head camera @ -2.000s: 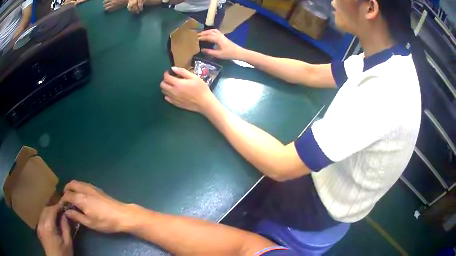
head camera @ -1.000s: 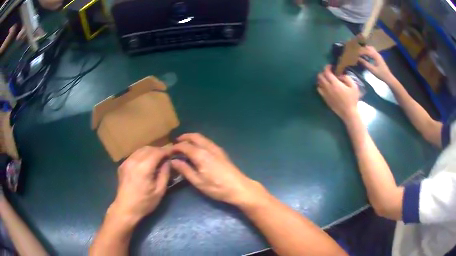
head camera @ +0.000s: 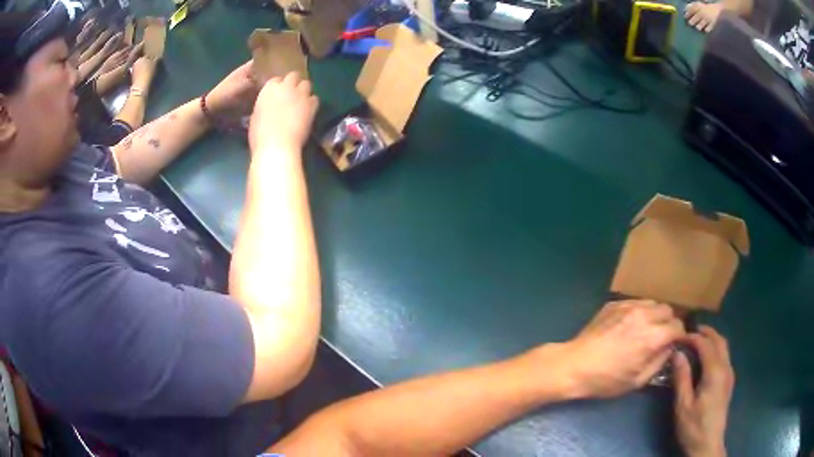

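Note:
A mailer box stands at the right of the view, its plain brown lid (head camera: 678, 254) open and upright behind its tray. My left hand (head camera: 629, 346) reaches in from the left over the tray. My right hand (head camera: 705, 384) is at the tray's right side. The fingertips of both hands meet around a small dark item (head camera: 683, 348), mostly hidden by the fingers. A bit of shiny clear plastic (head camera: 662, 373) shows below them. The hands cover most of the tray.
On the green table (head camera: 482, 241), another open mailer box (head camera: 393, 85) holds a clear bag (head camera: 355, 141) with red and dark bits. A person (head camera: 116, 294) sits at the left, handling a box. Cables (head camera: 535, 89) and a large dark radio (head camera: 754, 125) are farther back.
The view has swung left, so my hands and box now appear at the right, and the seated person at the left shows. My hands stay together over the tray with their fingers slightly shifted.

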